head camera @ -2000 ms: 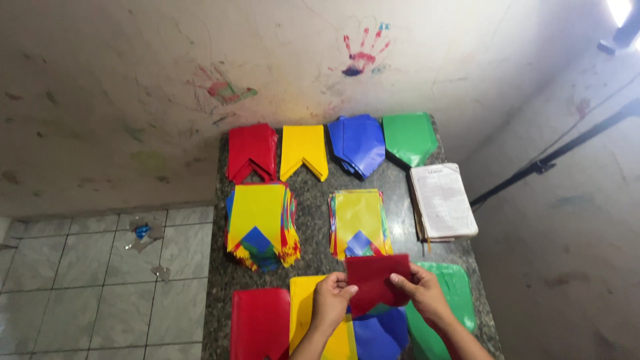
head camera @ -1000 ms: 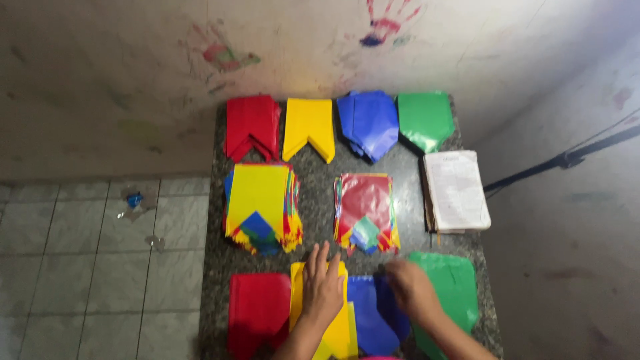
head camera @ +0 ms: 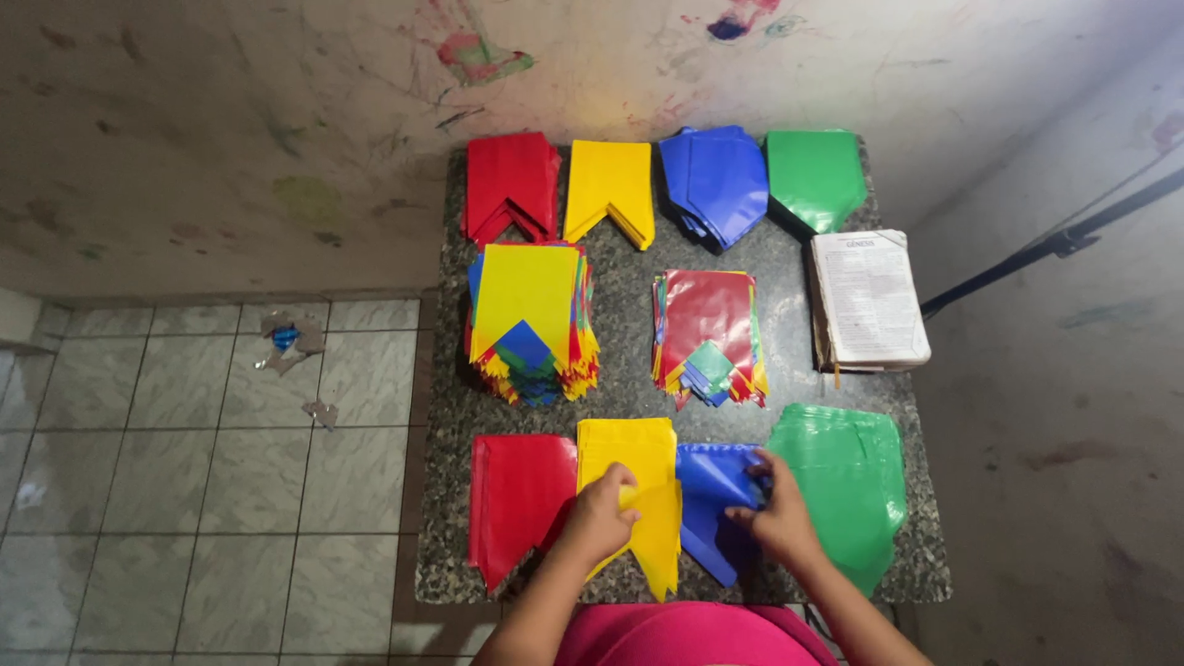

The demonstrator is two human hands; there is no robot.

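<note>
My left hand [head camera: 606, 518] is on the near stack of yellow plastic pennants [head camera: 638, 444], thumb and fingers apart; whether it pinches the top sheet is unclear. My right hand [head camera: 777, 513] is over the near blue pennants [head camera: 712, 490], its fingertips at their right edge and their grip unclear. A near red stack [head camera: 518, 481] lies to the left and a near green stack [head camera: 842, 481] to the right. Beyond my hands are a thick mixed-colour stack with yellow on top [head camera: 527, 287] and a thinner mixed stack with red on top [head camera: 710, 301].
Red [head camera: 507, 171], yellow [head camera: 610, 171], blue [head camera: 717, 176] and green [head camera: 814, 171] pennant stacks line the far edge of the granite tabletop [head camera: 620, 342]. An open book [head camera: 869, 296] lies at the right. A dark pole [head camera: 1054, 242] slants along the right wall. Scraps [head camera: 291, 342] lie on the tiled floor.
The red pennant my hands held two seconds ago is no longer in them. The thinner mixed stack, yellow on top then, now shows red. Both hands have come down onto the near yellow and blue stacks.
</note>
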